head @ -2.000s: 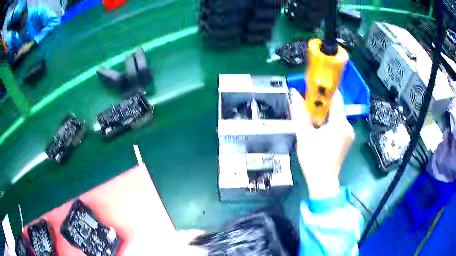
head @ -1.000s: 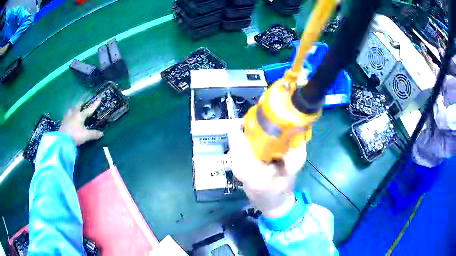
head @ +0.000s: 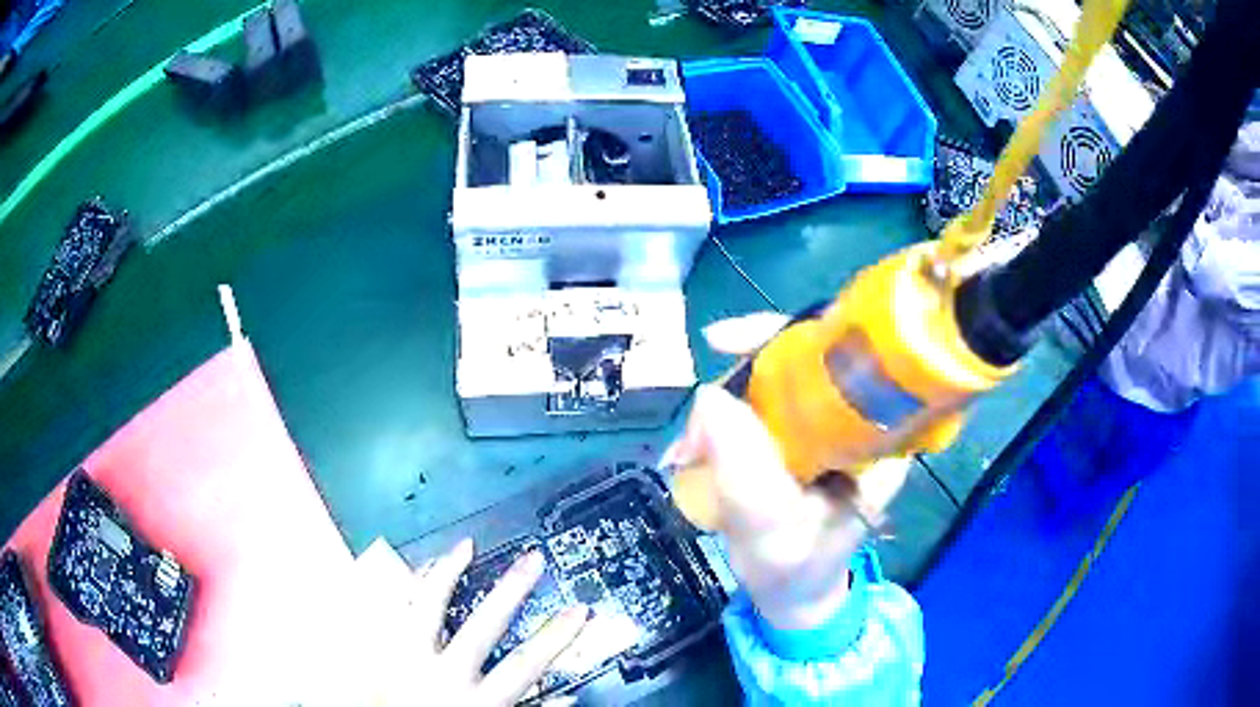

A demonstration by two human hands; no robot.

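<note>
My right hand [head: 788,518] is closed around the thick orange-yellow electric screwdriver [head: 864,380], above and right of the work. Its tip is hidden. A black housing [head: 691,566] with a raised rim lies on the dark fixture at the bottom centre. A populated circuit board [head: 608,580] sits in it, partly covered. My left hand [head: 477,649] is low in the view, washed out by glare, its spread fingers resting on the board's left part. Whether it grips the board's edge cannot be told.
The screw feeder [head: 580,235] stands just beyond the housing. Blue bins [head: 781,180], one with dark screws, are behind it. A pink mat [head: 207,456] with units is left. Fan-grille boxes [head: 1016,76] and a person's sleeve [head: 1195,304] are right. A black cable hangs at right.
My left hand has come from the unit at the upper left to the fixture. A housing with a board now lies there. The screwdriver has moved right and lower, and the view has shifted.
</note>
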